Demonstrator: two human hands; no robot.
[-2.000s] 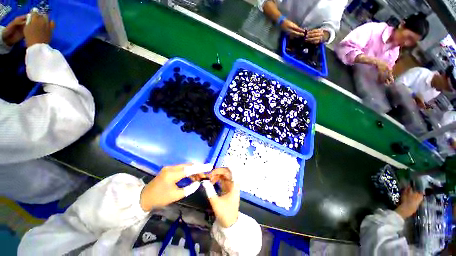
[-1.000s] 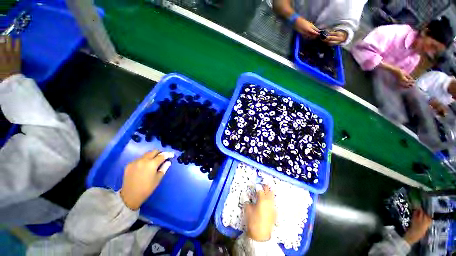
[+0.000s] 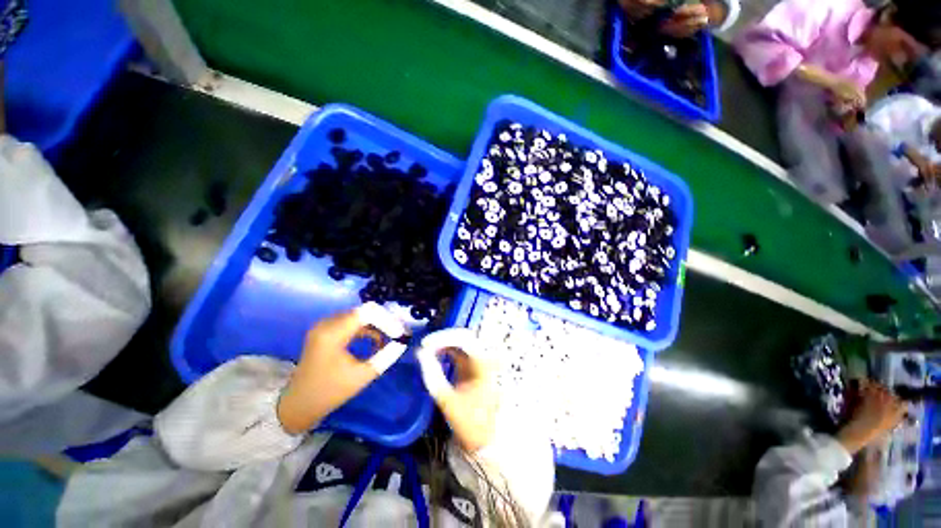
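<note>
My left hand (image 3: 335, 366) is over the near right part of the left blue tray, its white-covered thumb and fingertips close together. My right hand (image 3: 466, 397) is just to its right, by the trays' meeting edges, with white-covered thumb and finger curled towards each other. Whether either hand holds a piece is too small and blurred to tell. Black housings (image 3: 361, 222) lie in a heap in the left tray (image 3: 222, 299). Assembled black-and-white pieces (image 3: 568, 222) fill the upper right tray (image 3: 676, 263). White ring inserts (image 3: 562, 382) fill the lower right tray (image 3: 631, 423), partly under the upper one.
A green conveyor (image 3: 413, 77) with pale edges runs beyond the trays, with small black parts on it. A metal post (image 3: 165, 41) stands at the upper left. Coated workers are at left, lower right and across the belt, where another blue tray (image 3: 666, 88) holds black parts.
My left hand has left the black heap and my right hand has left the white inserts; both have come close together. The camera view has shifted, so the trays sit higher.
</note>
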